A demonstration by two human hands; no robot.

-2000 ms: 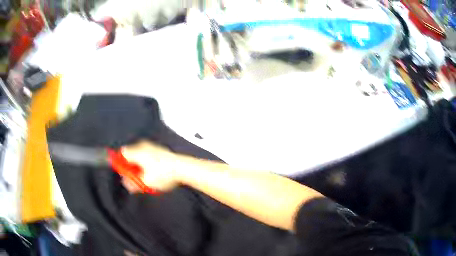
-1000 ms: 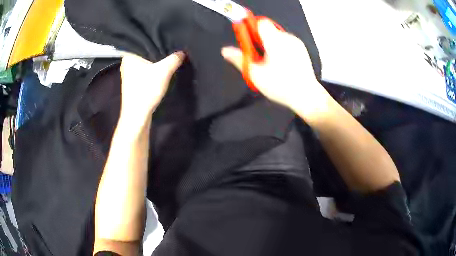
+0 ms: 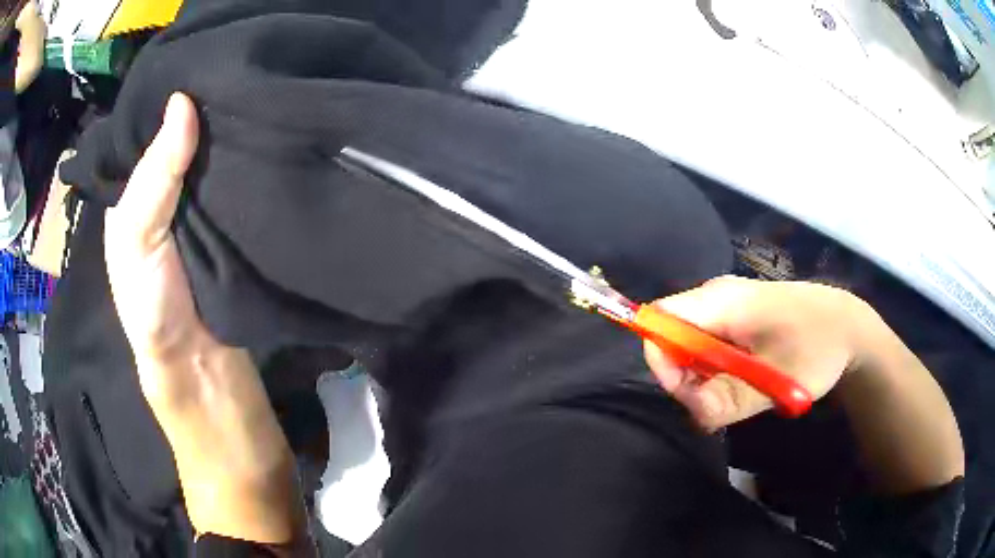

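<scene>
The black fabric panel (image 3: 284,234) is spread over the lap and up against the table. My left hand (image 3: 175,262) holds its left part, thumb on top and the fingers hidden under the cloth. My right hand (image 3: 764,343) grips the orange-red handles of the scissors (image 3: 469,213). The silver blades look closed, point to the upper left and lie over the middle of the panel, with the tip to the right of my left thumb. I cannot tell whether the blades touch the cloth. A short dark slit or line shows in black cloth at the lower left.
The white sewing table (image 3: 655,98) runs along the upper right, with its ruler-marked edge at the right. Part of the sewing machine shows at the top right corner. A yellow item (image 3: 142,15), a green item (image 3: 82,57) and a blue basket-like item (image 3: 22,286) are at the left.
My right hand has moved right and down with the scissors, whose whole blades now show. My left hand has moved left with the cloth, which is now spread wider and flatter.
</scene>
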